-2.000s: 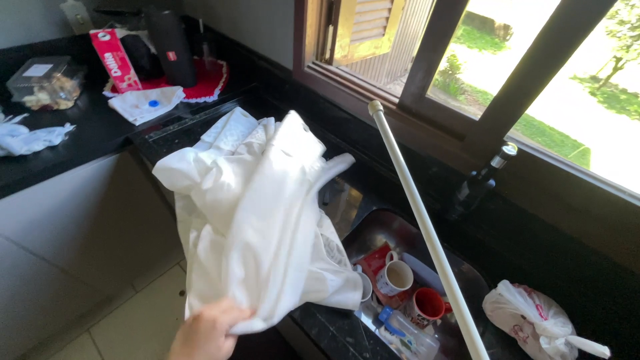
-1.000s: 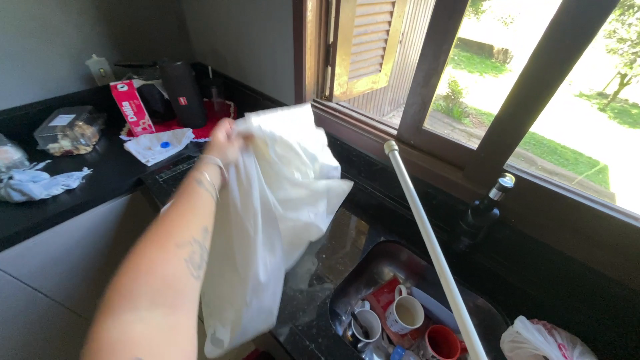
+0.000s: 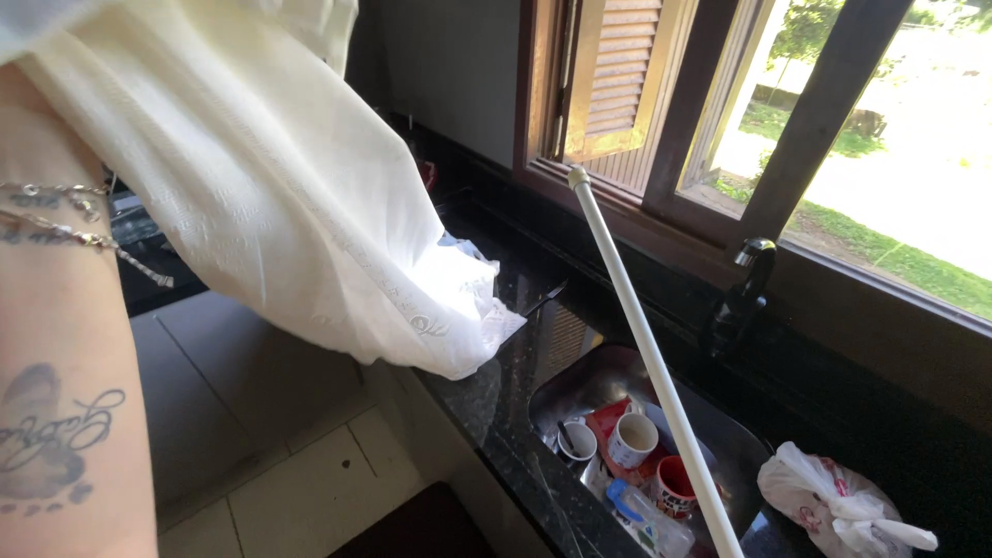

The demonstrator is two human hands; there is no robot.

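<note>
A large white patterned cloth [image 3: 310, 209] is raised across the upper left, its lower end hanging over the edge of the dark stone counter [image 3: 496, 403]. My left forearm, with bracelets and a tattoo, rises along the left edge. My left hand is out of sight, hidden by the cloth or above the frame, so its grip does not show. My right hand is not seen. Beside the lower end of the cloth lies a lacy white piece [image 3: 500, 325], near a dark utensil [image 3: 546, 298] on the counter.
A white pole [image 3: 647, 333] slants over the sink [image 3: 562, 380], which holds a white mug [image 3: 632, 439], a red mug [image 3: 674, 487], a small cup [image 3: 577, 442] and a clear bottle [image 3: 651, 519]. Right of it sits a knotted plastic bag [image 3: 841, 496]. A faucet [image 3: 740, 298] stands below the window.
The white cloth has gone from over the counter to high at the left, nearer the camera. My left hand, seen on the cloth earlier, is no longer visible. The lacy piece and dark utensil now show.
</note>
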